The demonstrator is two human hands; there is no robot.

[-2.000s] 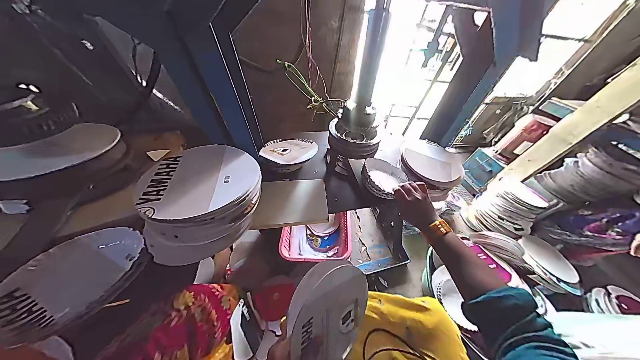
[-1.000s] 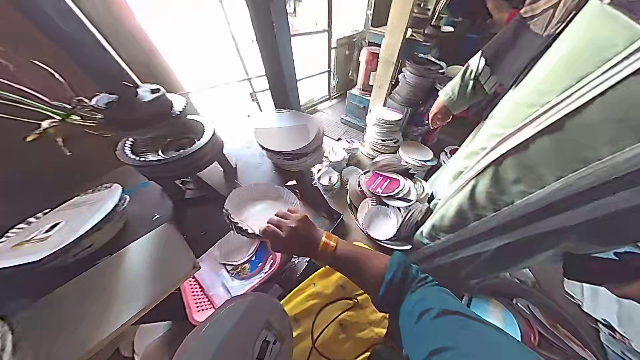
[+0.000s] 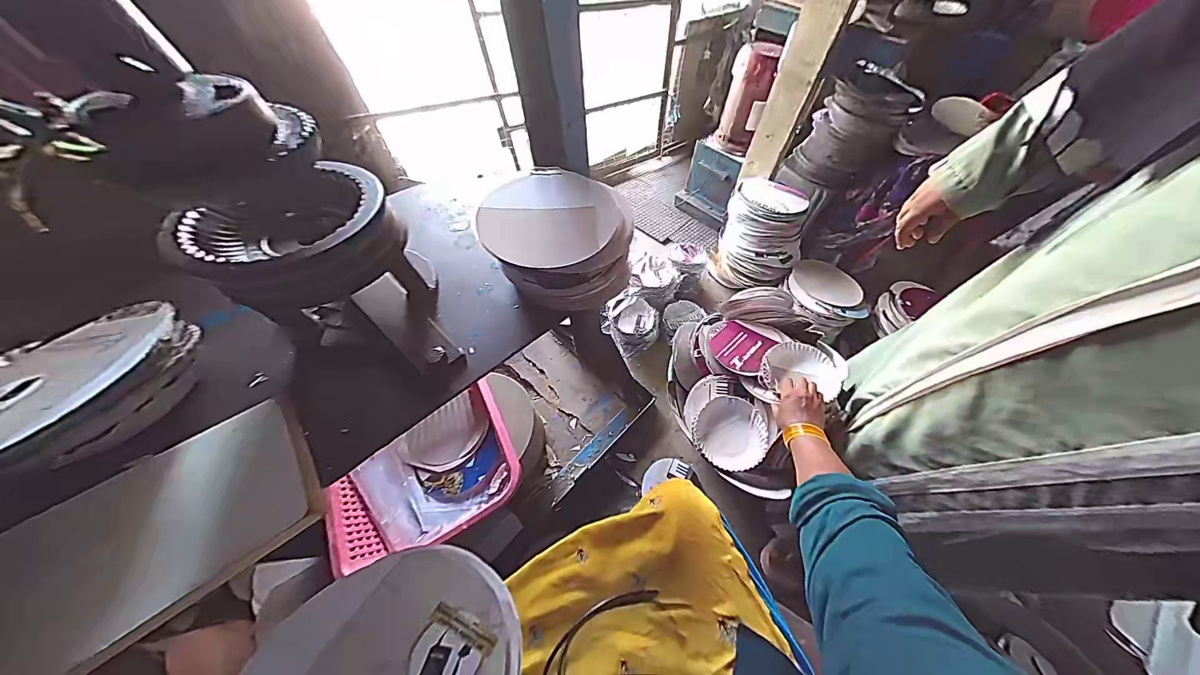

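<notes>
Low at the right, my right hand (image 3: 800,405) has its fingers on the edge of a white fluted paper plate (image 3: 804,367). That plate is over a large round container of loose plates, among them another fluted plate (image 3: 730,432) and a magenta printed disc (image 3: 746,347). At the bottom left edge, what appears to be my left hand (image 3: 223,647) is blurred and mostly cut off, beside a tilted stack of round grey-white discs (image 3: 403,600); its grip is hidden. A round die of a press (image 3: 281,230) stands on the dark table at the left.
A stack of round white sheets (image 3: 551,225) sits on the dark table (image 3: 469,319). Below its edge is a pink plastic basket (image 3: 503,422) with plates. Plate stacks (image 3: 764,230) stand on the floor. At the right is another person's hand (image 3: 923,214), near hanging pale green cloth (image 3: 1012,347).
My right hand has moved from the table's edge to the container of plates on the right, with a fluted plate in its fingers. The view has swung right.
</notes>
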